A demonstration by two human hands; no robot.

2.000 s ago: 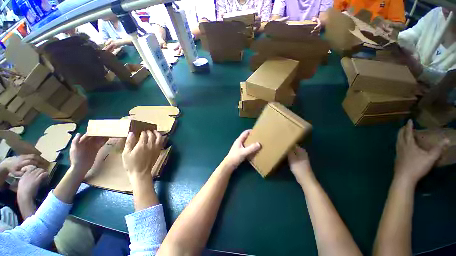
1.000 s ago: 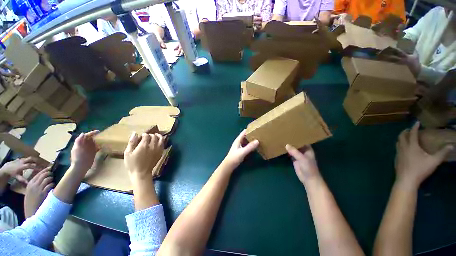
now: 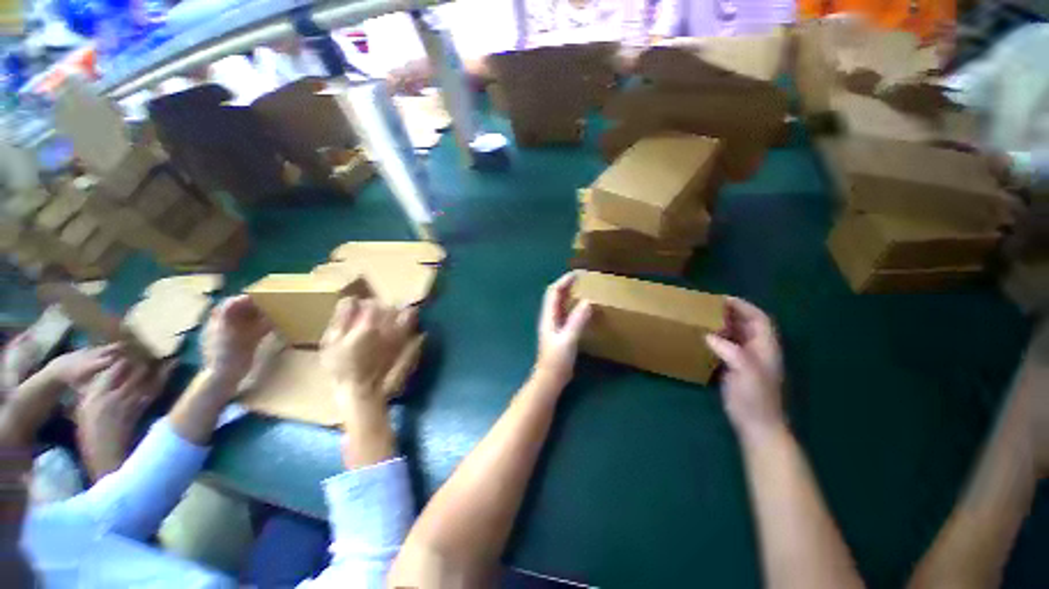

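Observation:
A closed brown mailer box (image 3: 650, 324) is held a little in front of me over the green table, its long narrow side facing me. My left hand (image 3: 564, 328) grips its left end, with the thumb on the near face. My right hand (image 3: 750, 359) grips its right end. A stack of finished boxes (image 3: 653, 190) stands just beyond the held box, the top one turned at an angle. The picture is slightly blurred.
At left, another person's hands (image 3: 368, 339) hold a box above flat blanks (image 3: 297, 389). More boxes (image 3: 920, 242) are piled at right, near another person's forearm (image 3: 992, 483). Pale posts (image 3: 391, 155) rise behind. Brown cardboard pieces (image 3: 550, 92) and people are across the table (image 3: 483, 483).
The held box has turned from its broad face to its narrow side. My right hand has moved from its lower edge to its right end. The whole view has shifted, with things further right.

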